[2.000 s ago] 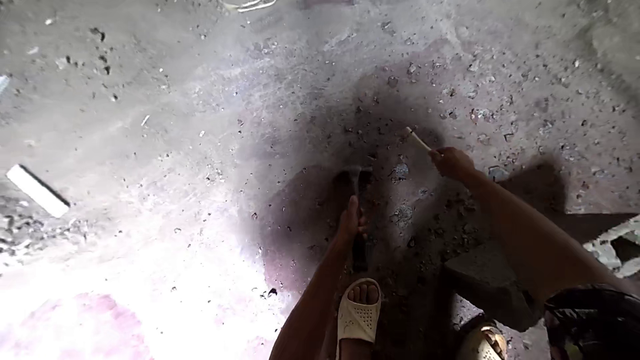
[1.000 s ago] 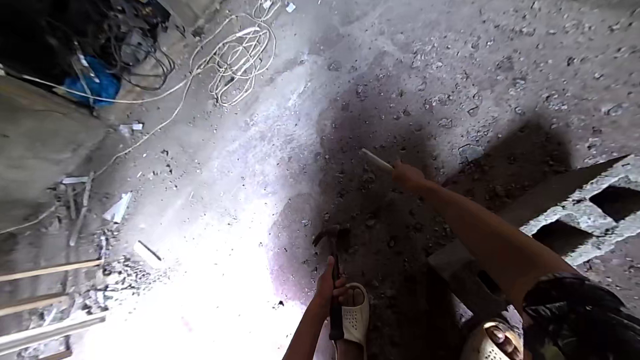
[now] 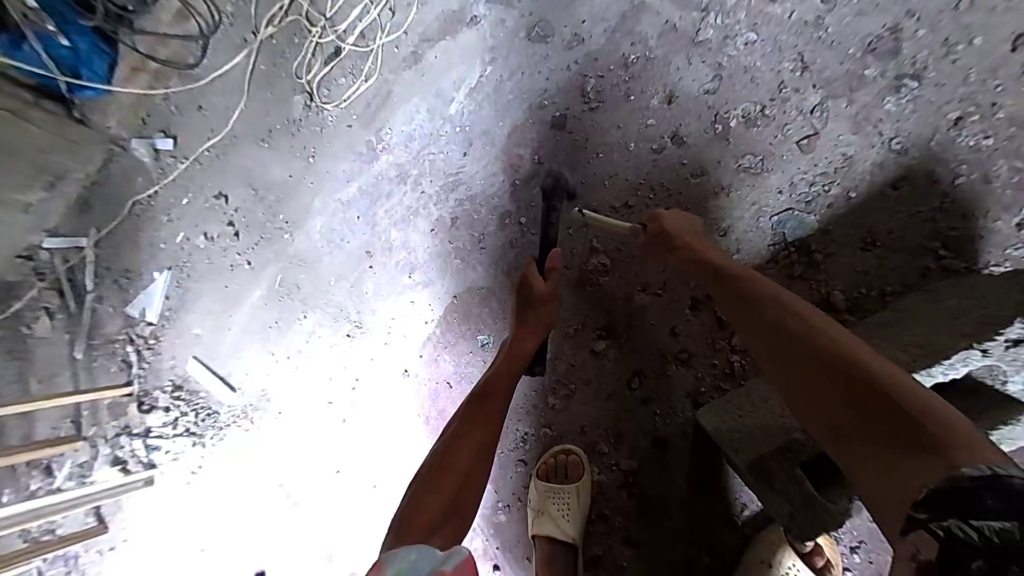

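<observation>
My left hand point(image 3: 538, 302) is closed around the dark handle of a claw hammer point(image 3: 550, 228), whose blurred head points away from me. To its right, my right hand point(image 3: 676, 234) grips a short, thin, pale stick-like piece point(image 3: 610, 222); its exact kind cannot be told. The far end of this piece lies close to the hammer's head, and whether they touch is unclear. Both hands are above a rough floor strewn with small rubble.
Hollow concrete blocks point(image 3: 776, 448) stand at the lower right beside my sandalled feet point(image 3: 560, 500). A tangled pale cable point(image 3: 344, 48) and a blue plastic sheet point(image 3: 60, 48) lie at the upper left. Wooden strips point(image 3: 64, 400) lie at the lower left.
My left hand has raised the hammer from near my foot to beside the pale piece in my right hand. The view has swung left, bringing in the cable and wooden strips.
</observation>
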